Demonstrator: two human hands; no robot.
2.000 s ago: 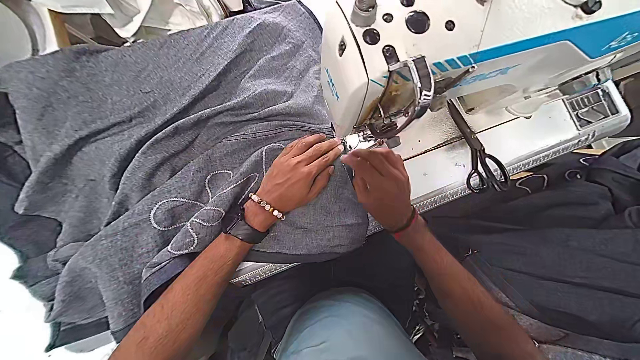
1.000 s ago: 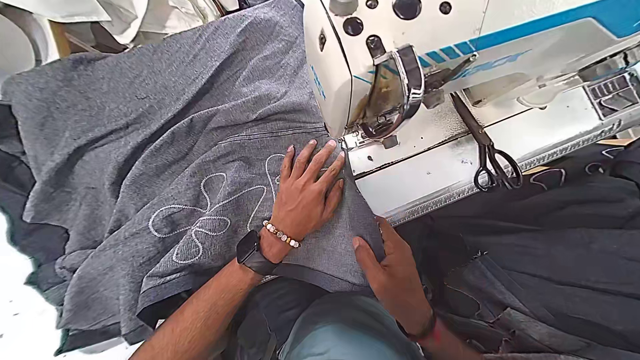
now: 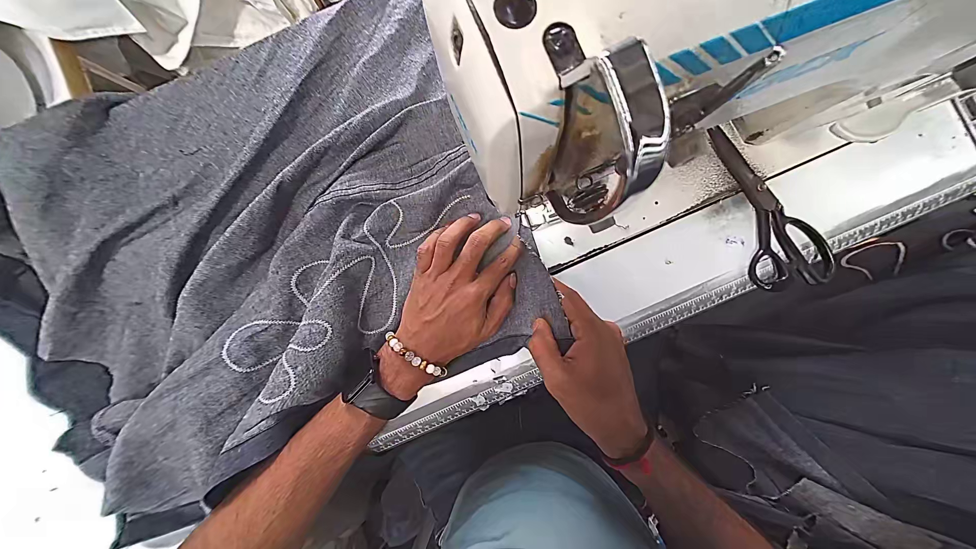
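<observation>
A grey fabric garment piece (image 3: 252,191) with white stitched flower outlines spreads across the left, its right edge running up to the head of a white sewing machine (image 3: 496,114). My left hand (image 3: 461,293) lies on the fabric with its fingertips just below the needle area, which the machine parts mostly hide. The fabric's lower right corner is pinched between thumb and fingers of my right hand (image 3: 583,351), over the front edge of the machine bed. Black-handled scissors (image 3: 770,210) rest on the bed, right of the needle area.
A measuring scale runs along the front edge of the machine bed (image 3: 686,305). Dark fabric pieces (image 3: 839,396) are heaped at the lower right. White cloth (image 3: 164,27) lies at the upper left. My knee (image 3: 534,503) is below the bed's edge.
My right hand has moved from beside the needle down to the fabric's lower right corner and now grips it. The left hand stays flat on the fabric. The view has shifted closer.
</observation>
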